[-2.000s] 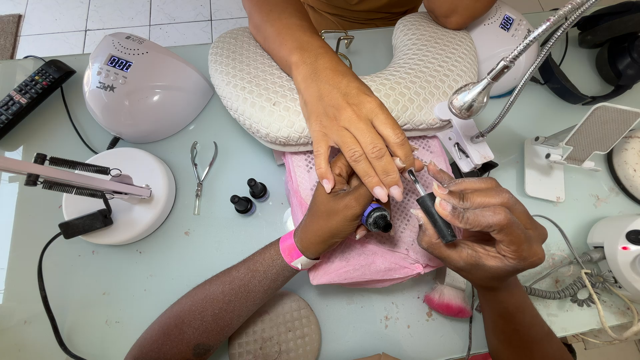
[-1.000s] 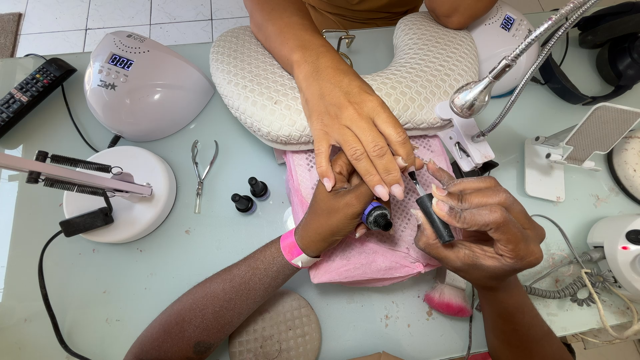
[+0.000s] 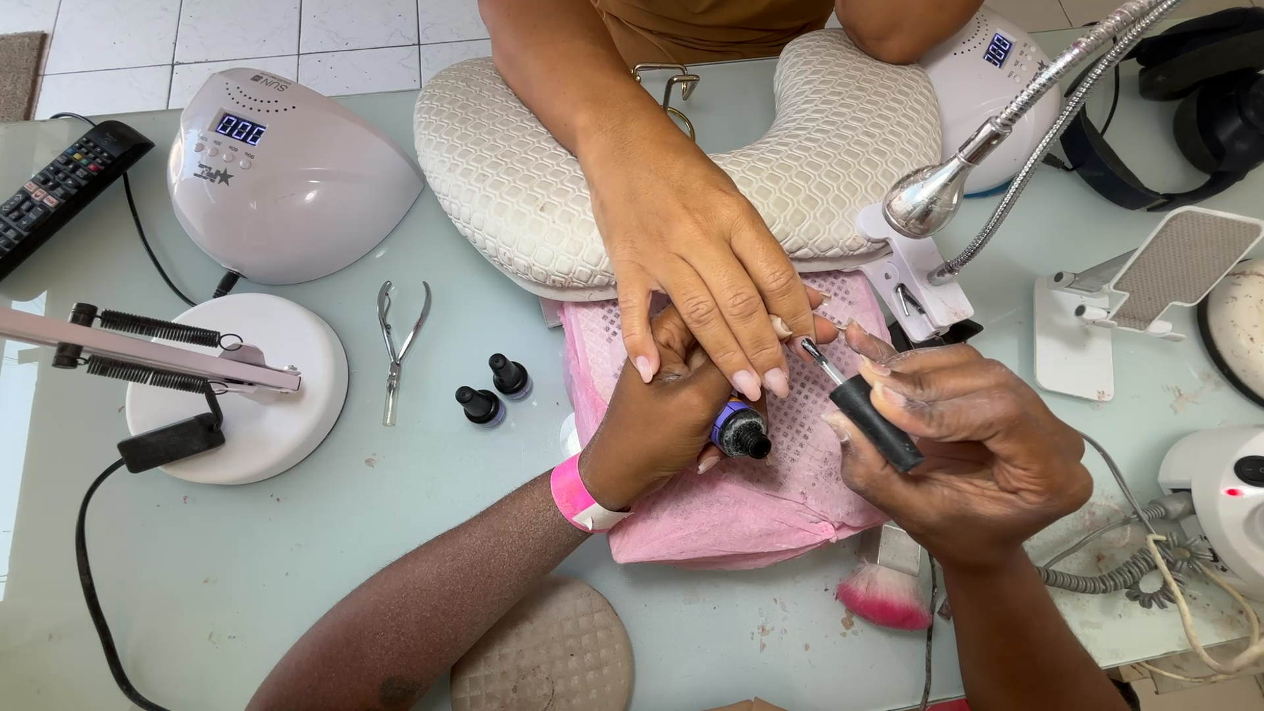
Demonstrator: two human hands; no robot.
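My left hand [image 3: 657, 415], with a pink wristband, grips an uncapped polish bottle [image 3: 741, 430] and lies under the fingers of another person's hand [image 3: 691, 257]. Between the fingers of my right hand [image 3: 973, 439] is the black cap of a nail polish brush [image 3: 876, 425]. The brush tip is at a nail of the other person's hand, at the right side of that hand. Beneath the hands is a pink cloth [image 3: 731, 538]. Two small black-capped bottles, one [image 3: 480, 405] and another [image 3: 510, 376], stand left of it, beside metal cuticle nippers [image 3: 397, 351].
A patterned cushion [image 3: 513, 197] supports the other person's arm. A nail lamp [image 3: 286, 178], a remote [image 3: 64, 188] and a round lamp base [image 3: 247, 425] are at left. At right are a flexible metal lamp neck [image 3: 997, 128], a phone stand [image 3: 1076, 336] and a pink-tipped brush [image 3: 887, 592].
The brush in my right hand has shifted slightly at the other person's nail. My left hand and the bottle in it have stayed in place.
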